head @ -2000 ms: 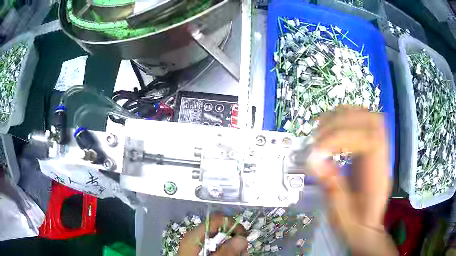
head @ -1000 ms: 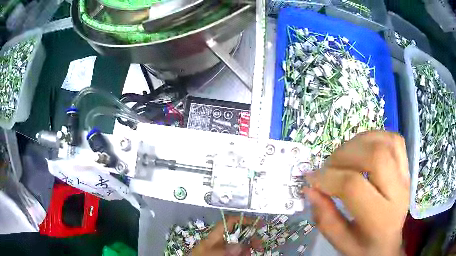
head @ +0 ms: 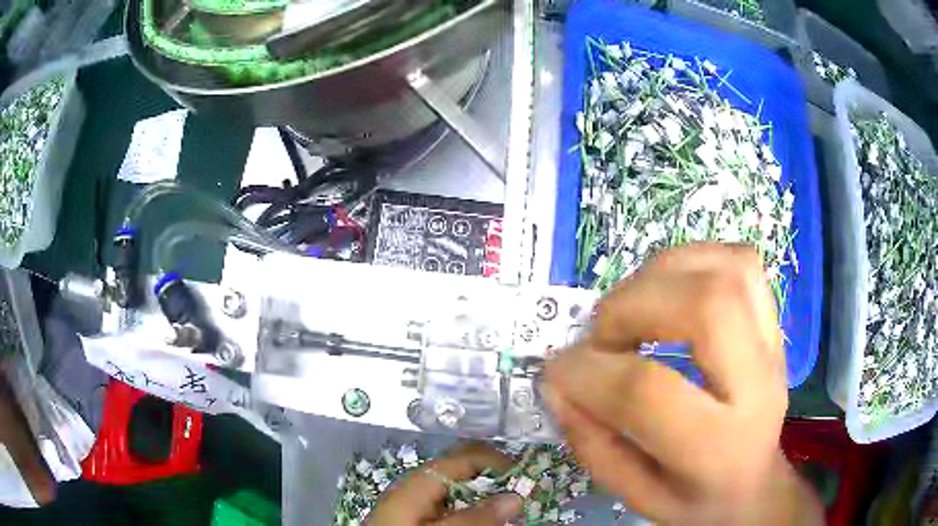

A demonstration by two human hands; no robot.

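Observation:
The white metal fixture (head: 309,384) lies across the centre, with a clear block (head: 460,372) at the end of a dark rod. My right hand (head: 684,380) is at the fixture's right end, thumb and fingertips pinched close to the clear block. A small white piece shows between its fingers, but what the fingertips hold is hidden. My left hand (head: 447,493) is below the fixture, low in the frame and partly cut off, over the grey tray (head: 309,478) of white-headed, green-stemmed parts. Its fingers are curled around some of these parts.
A blue tray (head: 807,308) heaped with parts is behind my right hand. Clear tubs of parts stand at the far right (head: 841,339) and far left (head: 46,221). A steel bowl (head: 329,113) is at the top, a controller (head: 437,234) behind the fixture, a red stool (head: 113,452) lower left.
My right hand has moved left along the fixture, closer to the clear block. My left hand has stayed over the grey tray, its fingers shifting among the parts. The camera view has shifted slightly.

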